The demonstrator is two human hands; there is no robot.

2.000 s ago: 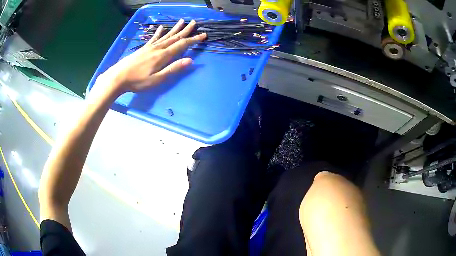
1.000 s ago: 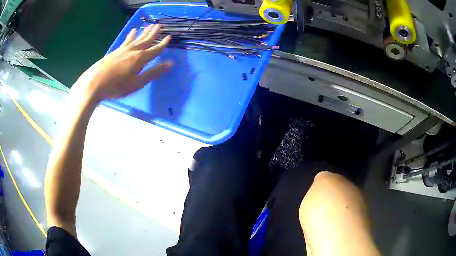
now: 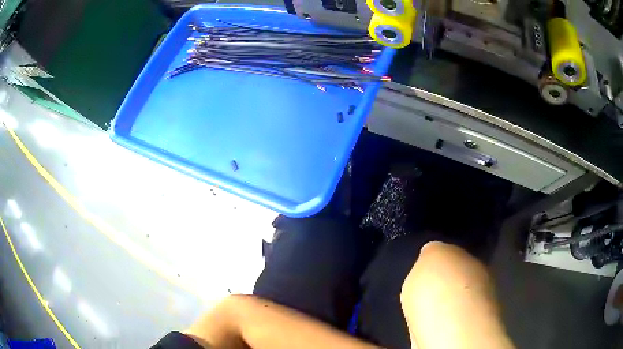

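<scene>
A loose bundle of cut black wires (image 3: 273,53) with copper-coloured ends lies across the far part of the blue catch tray (image 3: 225,187). The wires run roughly parallel, with uneven ends and a few splayed apart at the near side. Several tiny dark offcuts (image 3: 234,165) lie apart on the tray floor. My left forearm crosses the bottom of the picture, but the hand is cut off by the edge. My right hand is not in view. A bare limb at the bottom right may be my right arm or a knee; I cannot tell.
The grey machine overhangs the tray's far right corner with yellow rollers (image 3: 391,33) and another yellow roller (image 3: 568,58) further right. A light grey drawer (image 3: 505,160) is under the bench. A speckled heap (image 3: 389,208) lies below. A dark green surface (image 3: 82,54) is at left.
My left hand has left the wires and withdrawn from the tray, down past the bottom edge. The wires lie uncovered and more parallel than at first. The view has shifted slightly.
</scene>
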